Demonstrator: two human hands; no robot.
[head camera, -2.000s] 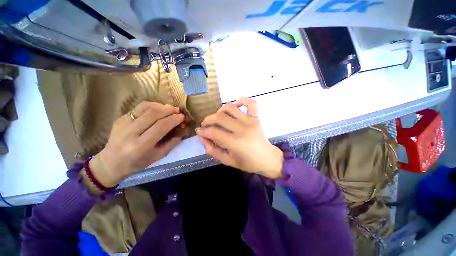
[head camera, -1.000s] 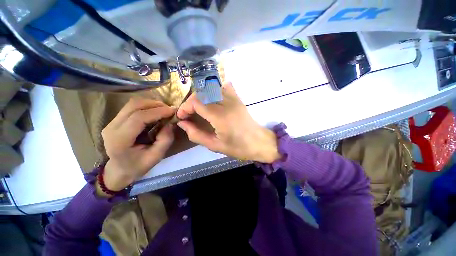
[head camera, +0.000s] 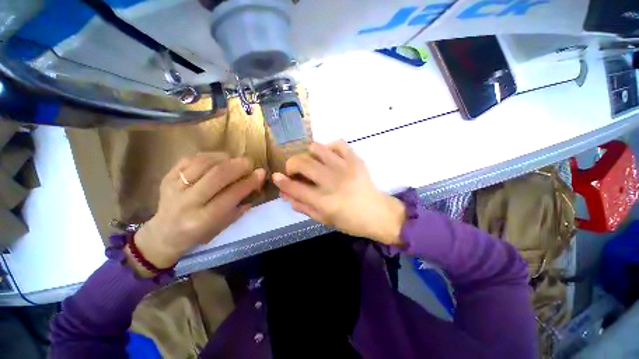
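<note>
A khaki-brown garment panel (head camera: 140, 161) lies on the white table under the sewing machine head (head camera: 329, 28). A folded ridge runs in it from the needle area toward my fingertips. My left hand (head camera: 203, 196) rests on the panel with thumb and fingers pinching cloth near the fold. My right hand (head camera: 336, 186) is just right of it, fingertips on the panel's near right part, close to my left fingertips. The grey ribbed guide (head camera: 287, 126) stands just above my hands, beside the presser foot area. The cloth between my fingertips is partly hidden.
A smartphone (head camera: 475, 76) lies on the table at right, with small green and blue snips (head camera: 405, 56) behind. Brown cut pieces (head camera: 15, 182) lie at far left. Bundled brown cloth (head camera: 525, 217) and a red stool (head camera: 608, 186) are below the table's patterned edge (head camera: 448, 184).
My hands, bunched over raised cloth a second ago, now lie flatter, with fingertips slightly apart. My right hand has moved down from beside the grey guide. The camera view has shifted slightly.
</note>
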